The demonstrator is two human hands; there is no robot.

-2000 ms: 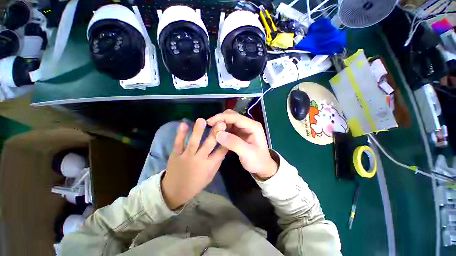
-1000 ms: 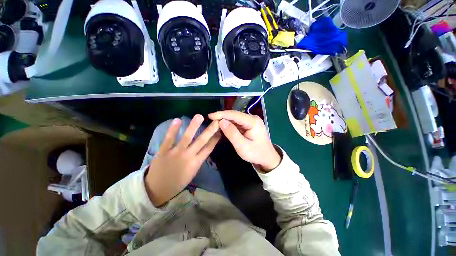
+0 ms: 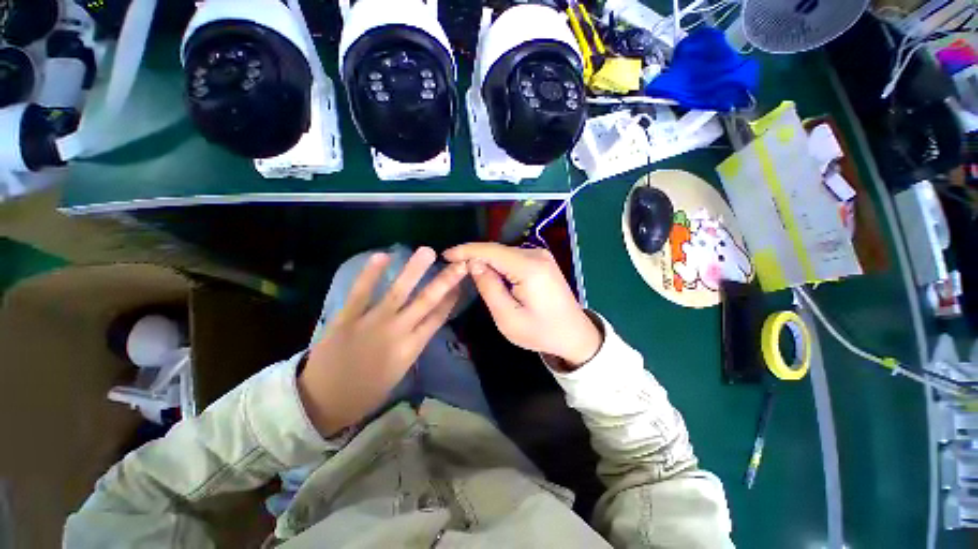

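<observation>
My left hand (image 3: 375, 341) is bare, over my lap, its fingers spread and its back to the camera. My right hand (image 3: 528, 298) is bare, beside it, with thumb and index fingertips pinched together at the tip of a left finger. Any tiny part between the fingertips is too small or hidden to make out. Three white cameras with glossy black balls stand in a row along the bench edge: a left one (image 3: 245, 97), a middle one (image 3: 401, 102) and a right one (image 3: 534, 105). Neither hand touches them.
An open carton (image 3: 64, 397) with white-and-black cameras is at left. On the green right bench are a black mouse (image 3: 650, 219) on a rabbit mouse pad (image 3: 690, 281), a yellow tape roll (image 3: 786, 345), a pen (image 3: 760, 440), a pale box (image 3: 788, 204), and a fan (image 3: 802, 19).
My left hand has moved a little left and down, its fingers more spread. My right thumb and index finger have closed to a pinch. The view has shifted slightly.
</observation>
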